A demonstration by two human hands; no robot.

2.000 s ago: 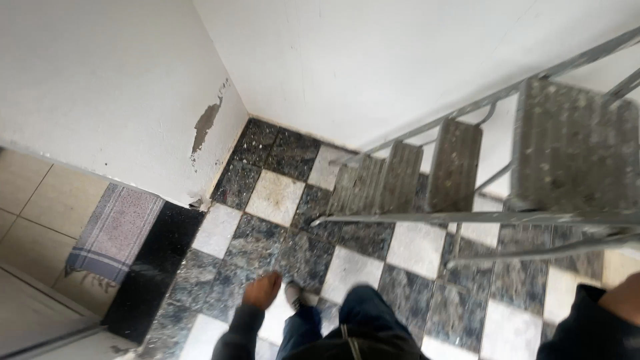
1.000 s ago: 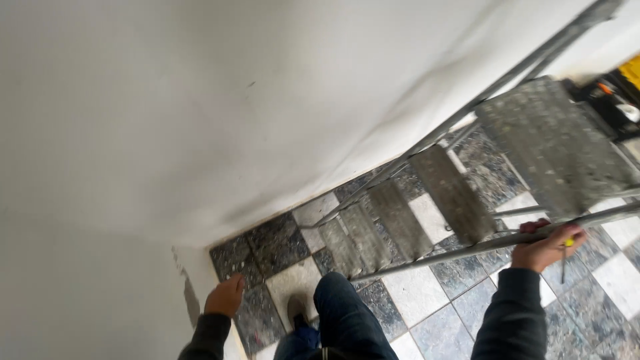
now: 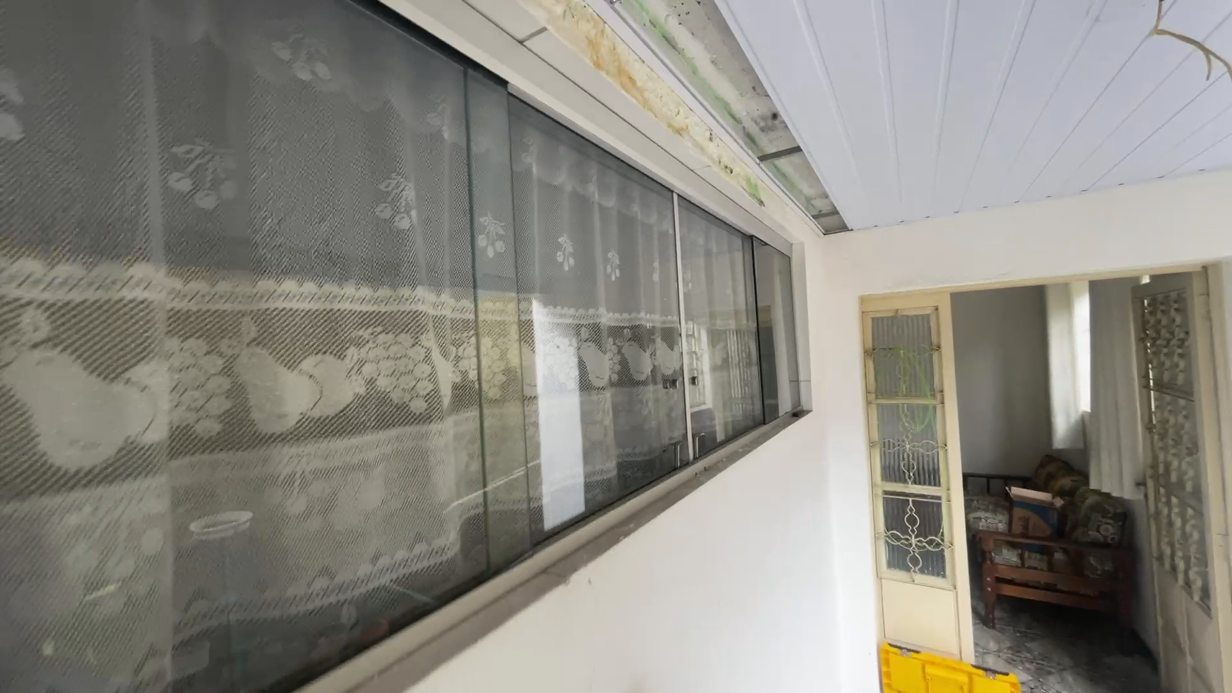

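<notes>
Neither my left hand nor my right hand shows in the head view now, and the stepladder is out of sight too. A long sliding glass window [image 3: 597, 346] fills the left side, with a lace curtain [image 3: 289, 385] patterned with fruit behind its panes. Above the window runs an opening [image 3: 731, 91] between the wall and the white slatted ceiling panels [image 3: 924, 96]. Rough, stained material [image 3: 645, 91] lines the edge of that opening. At the upper right, a thin cord [image 3: 1193, 43] hangs at the ceiling.
A cream metal door with patterned glass [image 3: 912, 452] stands beside a doorway at the right. Through it are a wooden-framed sofa [image 3: 1054, 582] and a cardboard box [image 3: 1035, 515]. A yellow plastic case [image 3: 948, 671] shows at the bottom edge. The window sill [image 3: 577, 558] juts from the white wall.
The view has swung up from the floor and ladder to the window and ceiling. Both hands have left the view; one second ago my right hand was at the ladder's rail.
</notes>
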